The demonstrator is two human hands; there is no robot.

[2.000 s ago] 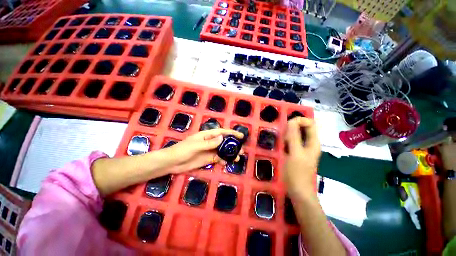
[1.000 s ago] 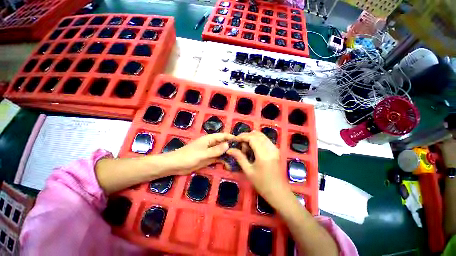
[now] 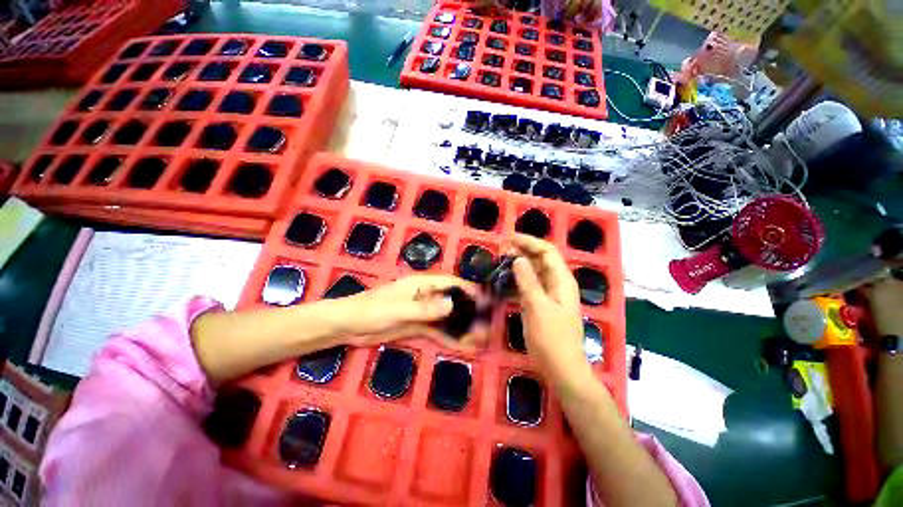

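A red-orange foam tray with square pockets lies in front of me, most pockets holding black watch units; two near its front edge are empty. My left hand comes from the left over the tray's middle and holds a black watch unit in its fingers. My right hand is just right of it, fingertips closed on a small dark part. Both hands are slightly blurred, and whether the two parts touch is unclear.
Filled foam trays are stacked at the left, above a record sheet. Black parts in rows lie on white paper beyond, before another tray. Cables, a red fan and a yellow-orange item are at the right. Another person's hands show at the top.
My right hand was away at the right of the tray, then came to my left hand. Now it has drawn slightly back up and right, showing the dark part in its fingers.
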